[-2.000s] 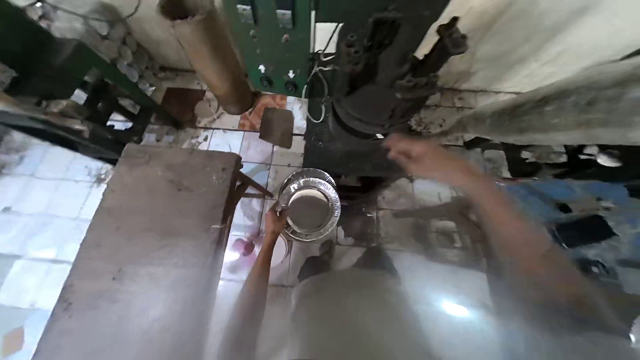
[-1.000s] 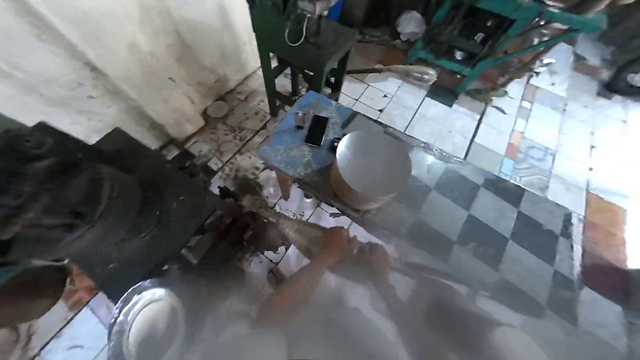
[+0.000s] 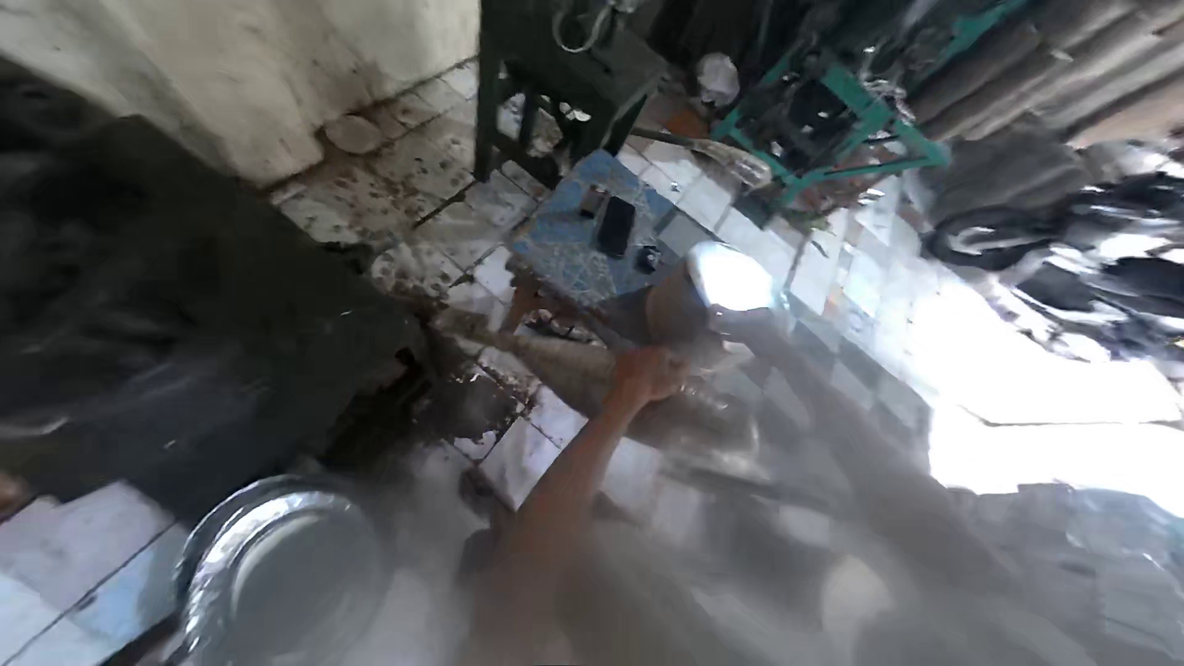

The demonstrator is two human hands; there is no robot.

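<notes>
A stack of round metal discs (image 3: 680, 301) leans tilted on the low table, its bright top face turned right. My left hand (image 3: 650, 373) is curled at the stack's lower edge; blur hides whether it grips the discs. My right hand (image 3: 745, 324) is a blurred shape against the stack's near right side, its fingers not distinct. Far to the lower left of both hands is a shiny round metal pan (image 3: 208, 592) with a pale disc-like centre.
A phone (image 3: 617, 227) and small items lie on the table's blue patterned end (image 3: 564, 250). Dark machinery (image 3: 185, 324) fills the left. Behind are a dark green stand (image 3: 601, 83), a green metal frame (image 3: 851, 92) and a pale wall. A motorcycle (image 3: 1045, 250) stands at right.
The view has swung far to the right since the earliest frame. The disc stack, upright one second ago, is now tilted. My left hand has come to its edge; two seconds ago it was at the pans.
</notes>
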